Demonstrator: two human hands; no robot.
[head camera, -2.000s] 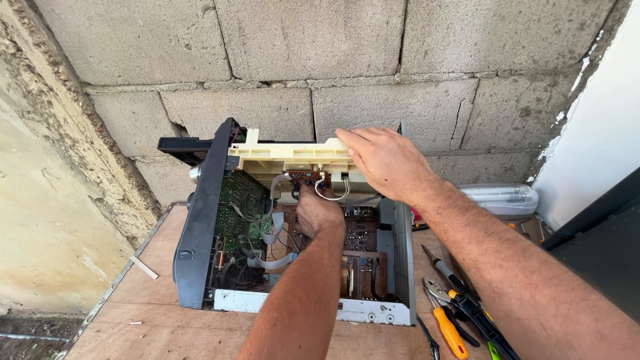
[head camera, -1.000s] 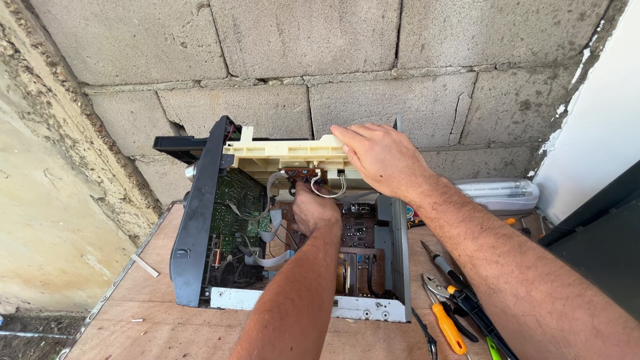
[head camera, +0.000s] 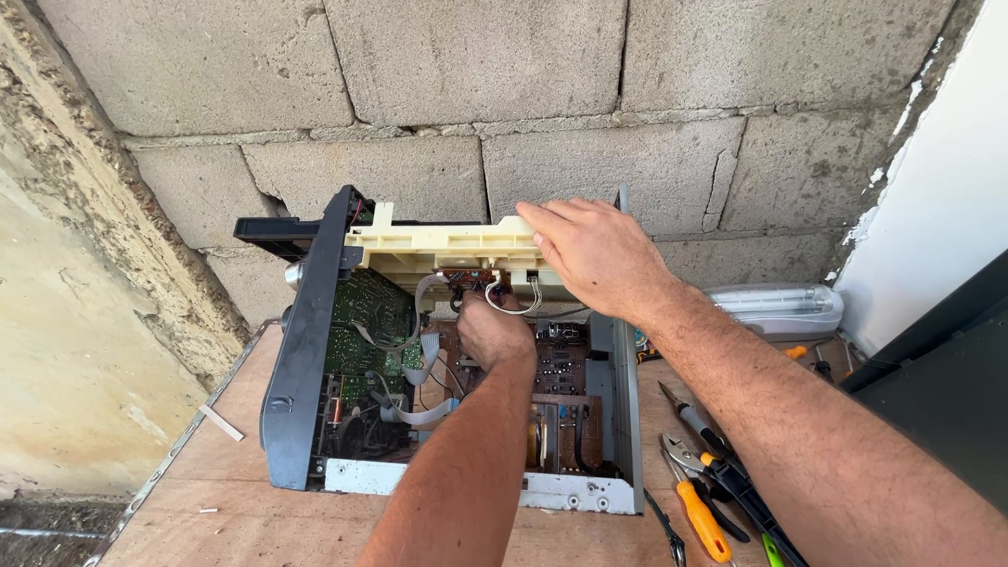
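An electronic device with a dark front panel (head camera: 299, 394) lies opened on a wooden table, its circuit boards showing. My right hand (head camera: 594, 256) grips the top edge of the cream plastic tray mechanism (head camera: 445, 238) at its right end. Beneath that tray, my left hand (head camera: 492, 331) reaches in beside a small brown circuit board (head camera: 468, 277); its fingertips are hidden, so what they hold does not show. White wires (head camera: 513, 309) loop beside it. Grey ribbon cables (head camera: 425, 413) run from the green circuit board (head camera: 370, 323) at the left.
Pliers (head camera: 683, 455), an orange-handled screwdriver (head camera: 703, 520) and a soldering iron (head camera: 697, 421) lie right of the device. Behind them sits a white lamp (head camera: 776, 307). A concrete block wall (head camera: 425, 173) stands close behind, and a dark panel (head camera: 945, 394) is at the far right.
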